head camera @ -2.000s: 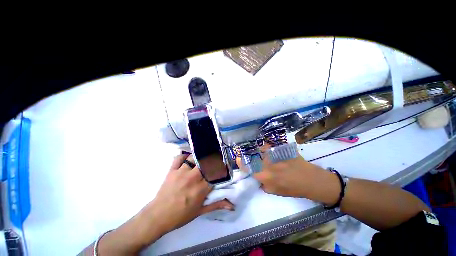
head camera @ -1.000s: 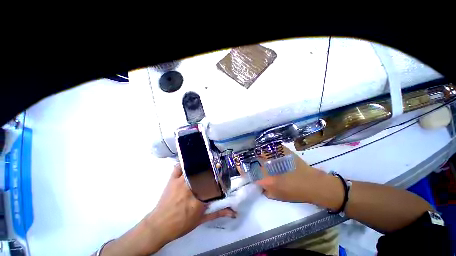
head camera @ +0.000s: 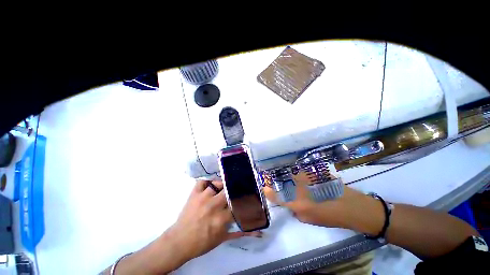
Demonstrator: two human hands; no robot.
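Observation:
The white sewing machine head [head camera: 333, 121] lies across the view. A glossy dark guard plate with a chrome rim [head camera: 244, 188] stands over part of my left hand [head camera: 207, 217], whose thumb is spread below it. My right hand [head camera: 322, 209] is at the needle area, its fingers partly hidden by a grey ribbed knob [head camera: 326, 189] and the chrome tension parts [head camera: 318, 171]. White cloth blends into the table around both hands, so I cannot make out its edges or whether the fingers grip it.
A brown square patch [head camera: 291, 74] lies on the machine top. A dark piece [head camera: 142, 81] shows behind at upper left. A gold-brown object under a white band [head camera: 419, 135] is at right. A grey marked strip [head camera: 322, 260] runs along the front table edge.
The view has shifted, so the machine and hands appear further right. The dark piece at upper left shows more. The white cloth between the hands shows less. Both hands stay near the needle area.

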